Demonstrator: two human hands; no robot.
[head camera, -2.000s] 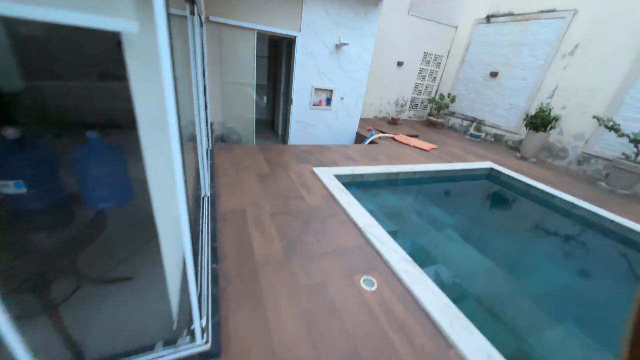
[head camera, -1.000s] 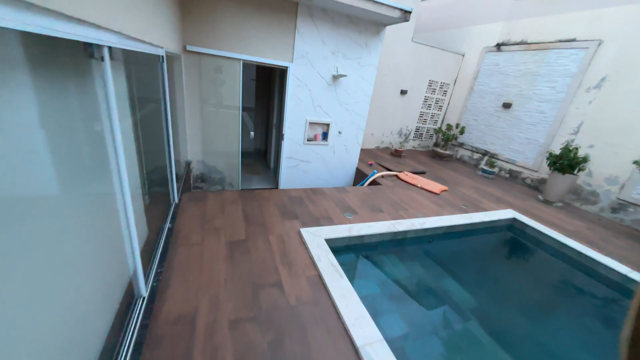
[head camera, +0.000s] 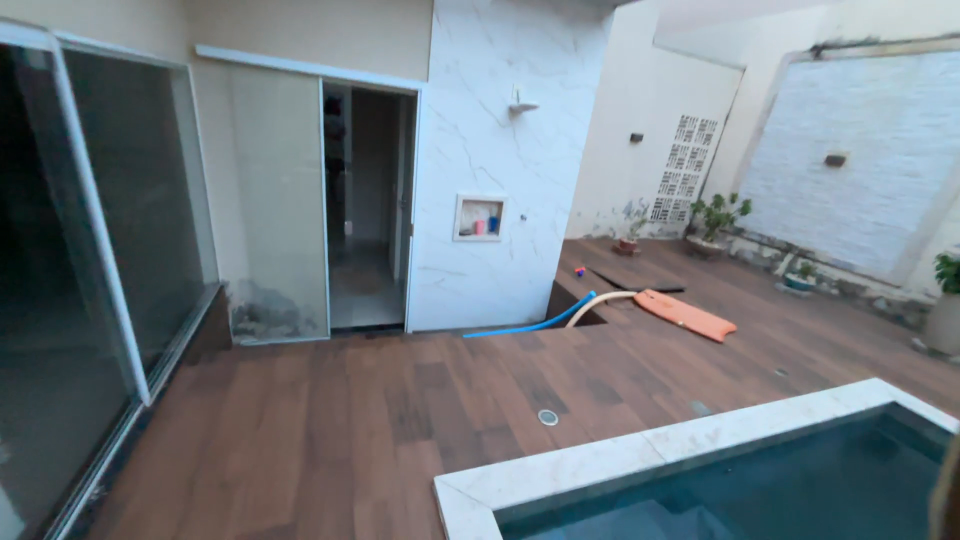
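Neither my left hand nor my right hand can be made out. A blurred brown shape (head camera: 946, 487) cuts into the lower right edge; what it is I cannot tell. An orange bodyboard (head camera: 686, 315) lies flat on the wood-look deck. Beside it a blue foam pool noodle (head camera: 532, 327) and a cream curved tube (head camera: 596, 300) reach over a recess in the floor. A thin dark flat piece (head camera: 637, 287) lies behind the board, near a small red and blue object (head camera: 580, 271). The wall niche (head camera: 480, 235) holds a pink and a blue container.
The pool's pale stone rim (head camera: 570, 461) borders the deck at lower right. Sliding glass panels (head camera: 135, 202) line the left. Ahead, a doorway (head camera: 367, 210) stands partly uncovered beside a frosted glass panel (head camera: 277, 202). Potted plants (head camera: 709, 232) stand along the far wall; a round floor fitting (head camera: 547, 417) is set in the deck.
The view has moved forward along the deck, so the doorway and marble wall are closer. The blue bottles seen through the glass two seconds ago are out of view.
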